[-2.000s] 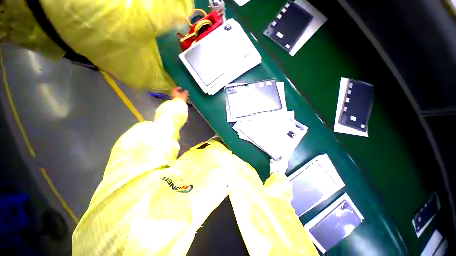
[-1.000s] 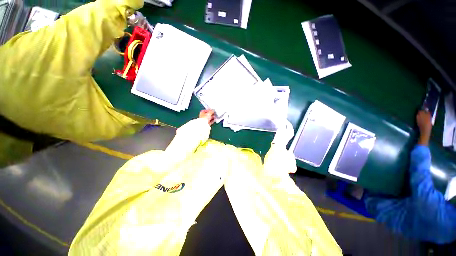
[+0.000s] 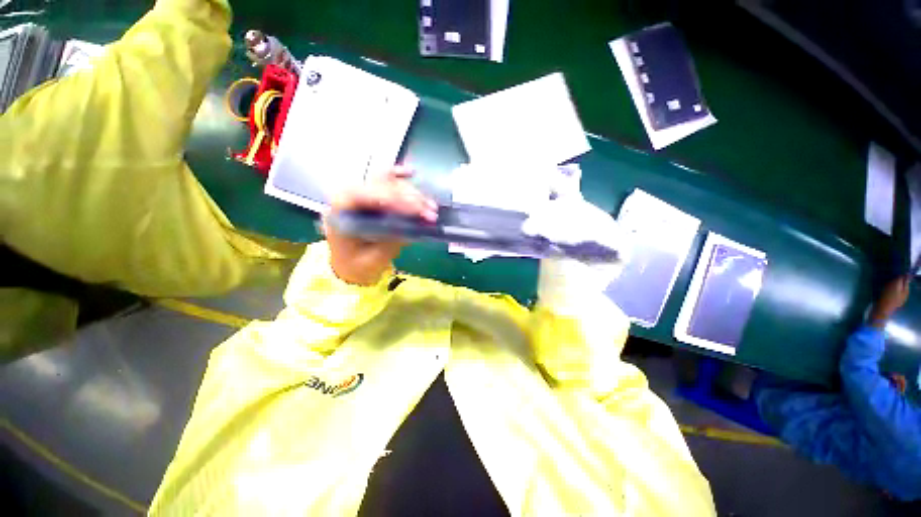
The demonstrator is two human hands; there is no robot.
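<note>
A dark tablet back cover (image 3: 480,228) is seen nearly edge-on and blurred, raised above the bench in front of me. My left hand (image 3: 376,224), bare, grips its left end. My right hand (image 3: 578,224), in a white glove, is at its right end and holds it; the fingers are washed out by glare. A white separator sheet (image 3: 523,121) lies behind the cover, partly over the conveyor edge. More white sheets (image 3: 505,184) lie under and behind the hands, partly hidden.
A stack of covers (image 3: 341,136) stands at the left beside a red holder (image 3: 271,116) with yellow rings. Two covers (image 3: 651,257) (image 3: 723,293) lie at right. Covers on white sheets (image 3: 667,86) lie on the conveyor. A yellow-sleeved person (image 3: 111,162) and blue-sleeved person (image 3: 858,414) flank me.
Both hands have lifted a cover off the bench and tilted it edge-on. A white sheet now lies farther back, over the conveyor edge. The blue-sleeved arm at right has moved down.
</note>
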